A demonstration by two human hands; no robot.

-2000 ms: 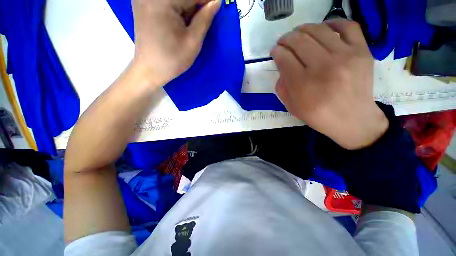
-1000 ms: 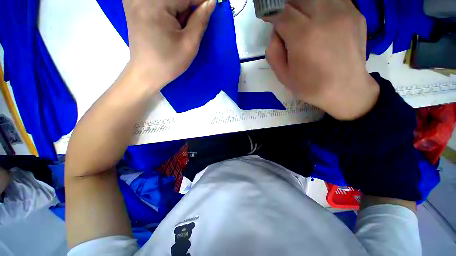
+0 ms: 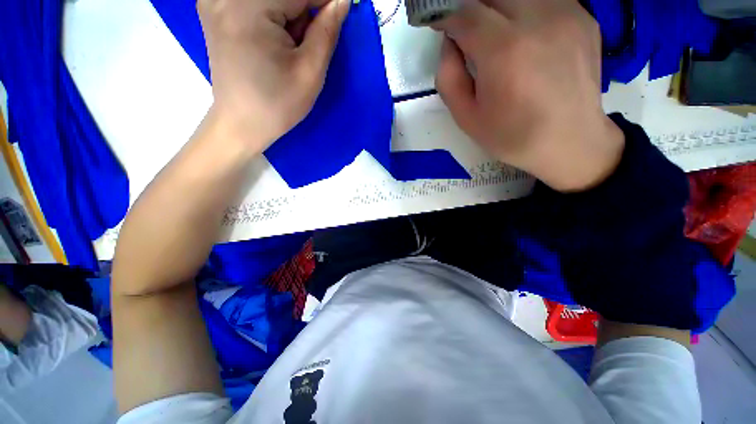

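Observation:
A bright blue cut panel [image 3: 344, 116] lies on the white table, running from the top edge down to the ruler marks. My left hand [image 3: 269, 62] is over its upper left part, thumb and fingers pinched together at the top edge; the fingertips are partly cut off. A narrow blue strip [image 3: 427, 165] sticks out from the panel's lower right corner. My right hand [image 3: 522, 87] is beside a grey ribbed knob [image 3: 431, 10] at the top edge, fingers curled and partly hidden; whether it holds anything does not show.
Long blue pieces [image 3: 62, 124] lie at the table's left. More blue pieces [image 3: 663, 37] and a dark flat rectangle [image 3: 719, 79] are at the right. A red plastic bag [image 3: 719, 211] hangs below the table. Another person's arm [image 3: 12, 319] shows at the lower left.
My right hand has moved up and left from the strip to the ribbed knob, uncovering the strip's end. The panel has shifted slightly left. Another person's arm has appeared at the lower left.

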